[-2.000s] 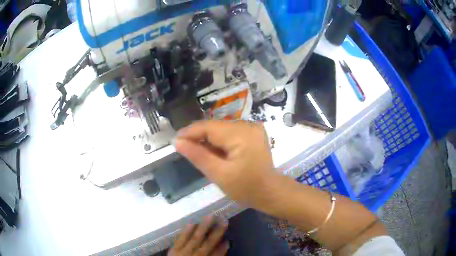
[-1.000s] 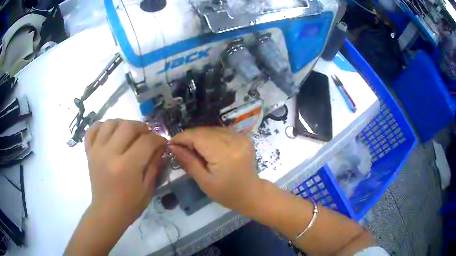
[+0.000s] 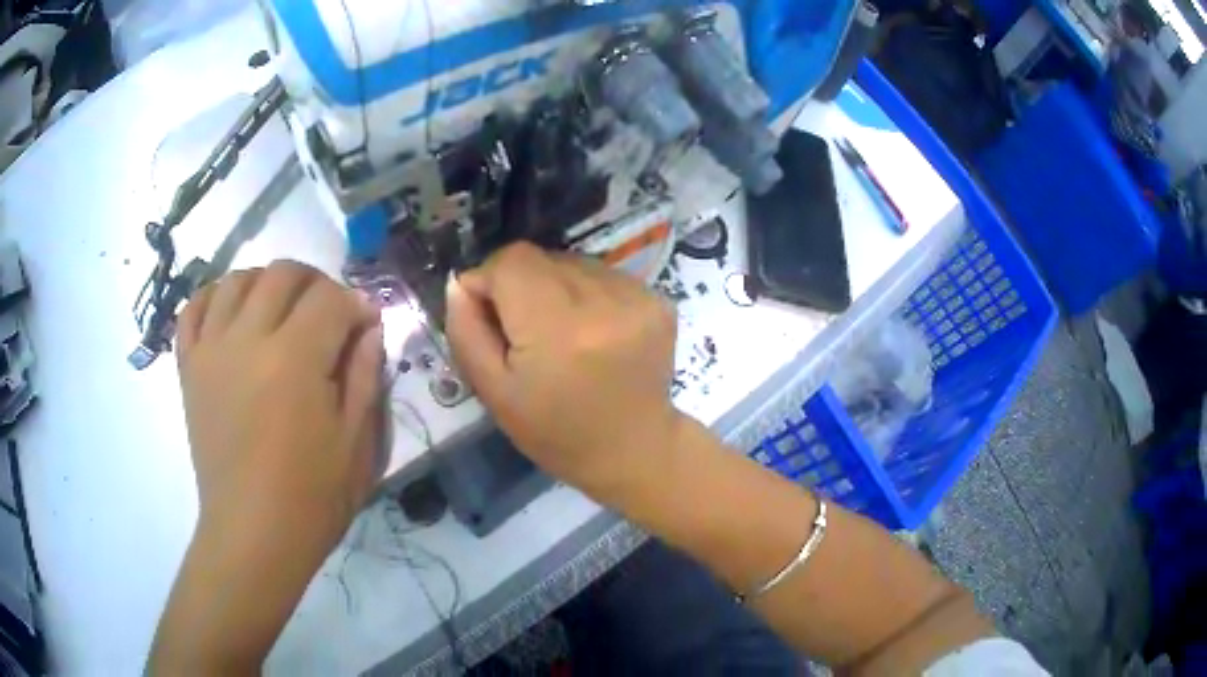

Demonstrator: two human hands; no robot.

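The white and blue overlock machine (image 3: 477, 90) stands in front of me, its dark metal needle area partly hidden by my hands. My left hand (image 3: 281, 384) is at the left of the needle area, fingers curled; its fingertips face right and I cannot tell what they hold. My right hand (image 3: 563, 351) is just right of the needle area, thumb and forefinger pinched together; any thread between them is too fine to see. Loose dark thread (image 3: 444, 582) hangs over the table's front edge below my hands.
A jointed metal arm (image 3: 159, 284) lies at left. A black phone (image 3: 797, 225), a red and blue pen-like tool (image 3: 874, 185) and dark crumbs (image 3: 695, 364) are at right. A blue basket (image 3: 986, 384) holding clear plastic adjoins the table. Dark fabric strips lie at far left.
My left hand has risen from the table's front edge to the needle area. Both hands met there a second ago; now they are a little apart. The view has shifted.
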